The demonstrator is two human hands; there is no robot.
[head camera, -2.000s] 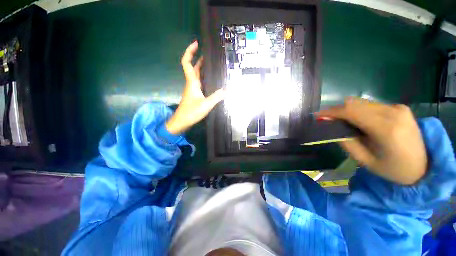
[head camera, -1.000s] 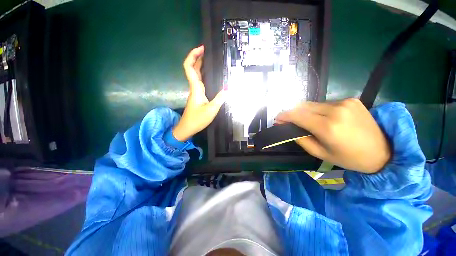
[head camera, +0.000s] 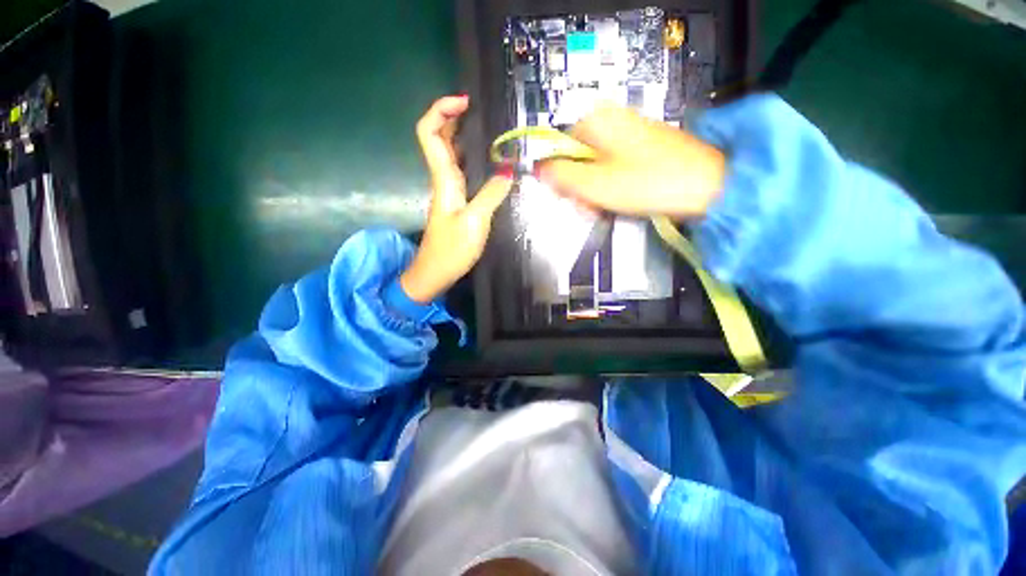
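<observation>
An open tablet [head camera: 563, 276] lies in a black foam tray [head camera: 484, 270], its mainboard [head camera: 608, 56] at the far end and its battery area glaring white. My left hand [head camera: 452, 219] spans the tray's left wall, fingers spread, thumb tip at the tablet's left edge. My right hand [head camera: 641, 167] is over the middle of the tablet, fingertips close to my left thumb. It holds a long pale-yellow release liner [head camera: 729, 315], which loops out at the fingers and hangs down to the right. Whether a strip is at the fingertips cannot be told.
Another trayed tablet [head camera: 51, 242] stands at the far left on the green bench mat [head camera: 304, 146]. A black strap [head camera: 804, 45] crosses the upper right. A person's pink sleeve [head camera: 113, 433] shows at the lower left. A small white label [head camera: 137, 318] is on the left tray's edge.
My right hand has moved up and left from the tablet's lower right towards my left thumb, and the yellow liner now trails visibly behind it. My left hand has stayed nearly in place.
</observation>
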